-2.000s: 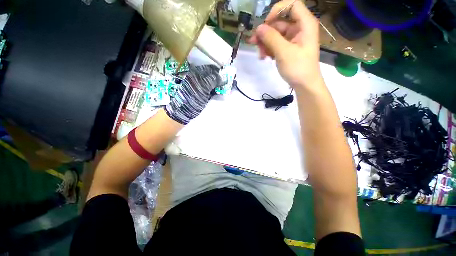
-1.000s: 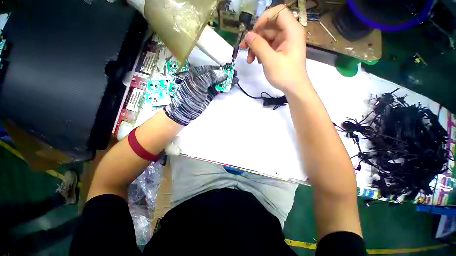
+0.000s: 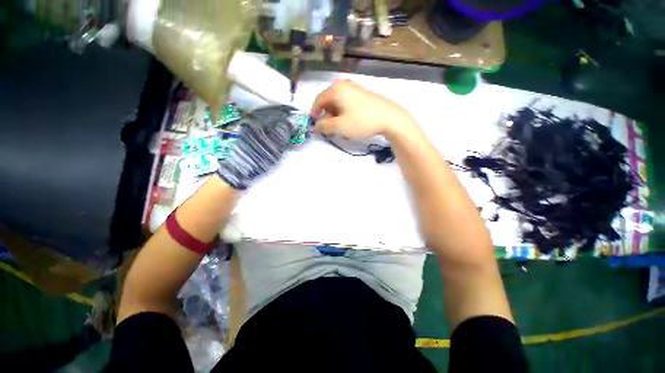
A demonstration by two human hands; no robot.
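My left hand (image 3: 257,146), in a grey-black striped knitted glove, holds a small green circuit board (image 3: 300,128) by its left side. My bare right hand (image 3: 348,111) is at the board's right edge, fingertips pinched close to it; what they grip is too small and blurred to tell. A thin black cable (image 3: 382,153) runs from near the board under the right hand and ends in a tied bundle on the white sheet. The dark slim soldering iron (image 3: 295,65) points down just above the board, not touching it.
A large black cable pile (image 3: 565,178) lies at the sheet's right. Loose green-white boards (image 3: 204,151) lie left of the glove. A yellowish translucent cone (image 3: 200,55) hangs upper left. A wooden base board (image 3: 467,51) with a green round pad (image 3: 461,80) stands at the back.
My right hand has come down from beside the iron to the board's right edge. The board has moved slightly away below the iron tip. The whole view has shifted, with things now further left.
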